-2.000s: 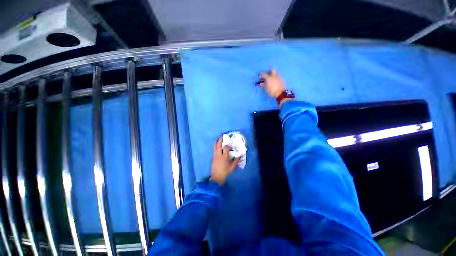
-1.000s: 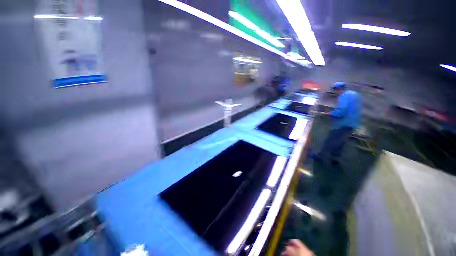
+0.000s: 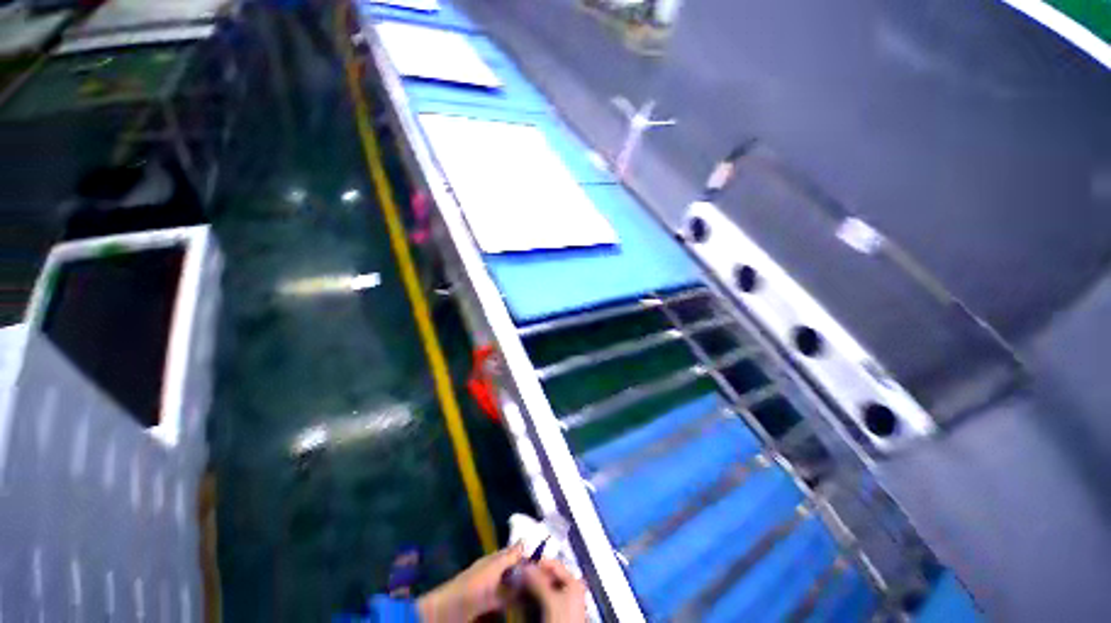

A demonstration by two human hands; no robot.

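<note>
My left hand and my right hand are close together at the bottom edge, blurred and partly cut off, beside the conveyor side rail. A crumpled white cloth shows at the fingertips, seemingly held by my left hand. A short dark stick, seemingly a marker, points up from between the hands; my right hand seems closed on it. Its lower part is hidden or blurred.
White flat panels lie on blue boards up the line. Conveyor rollers cross nearer me. An ionizing blower stands along the right side. A foam box with dark contents is on the left. A red coiled hose hangs beneath the rail.
The view has swung from the line with black panels and a person to another stretch with white panels. Both hands have come together, low beside the rail.
</note>
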